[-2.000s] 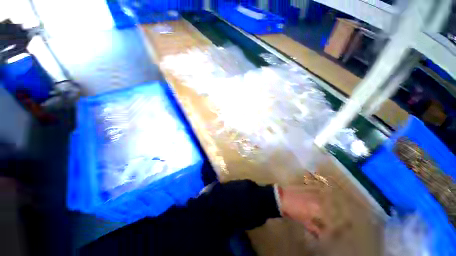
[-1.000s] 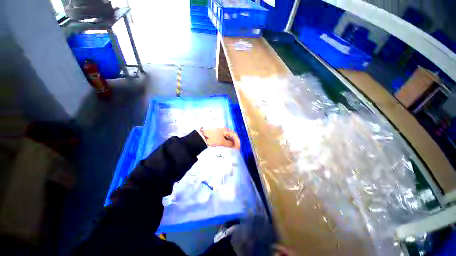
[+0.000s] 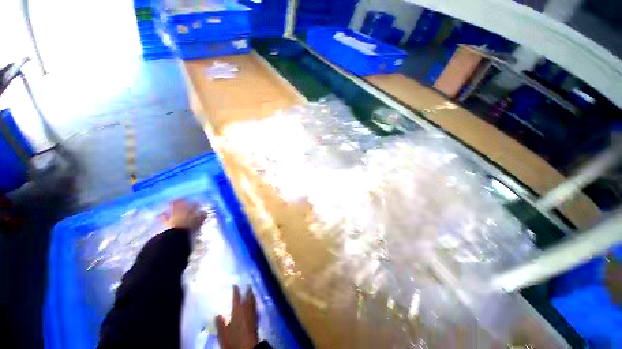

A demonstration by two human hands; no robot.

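Observation:
A blue tote (image 3: 61, 272) stands below the table edge at left, holding clear and whitish plastic bags (image 3: 213, 262). My left hand (image 3: 184, 215), in a dark sleeve, lies on the bags toward the tote's far side. It is blurred, with its fingers spread and nothing seen held. My right hand (image 3: 239, 320) is low in the frame, cut off by the bottom edge, over the near right part of the bags, with its fingers apart. A wide glossy heap of clear bags (image 3: 409, 198) covers much of the tan table, with gold-brown specks at its near edge.
The bare tan table top (image 3: 228, 102) runs away at upper left. Stacked blue crates (image 3: 211, 31) stand at its far end. Another blue crate (image 3: 354, 51) is behind the green strip. A white metal upright (image 3: 566, 255) crosses at right. Blue plastic (image 3: 590, 307) shows at lower right.
The view has swung right, so the tote sits further left. My left hand is still over the tote's bags, its fingers now spread. My right hand has come over the tote.

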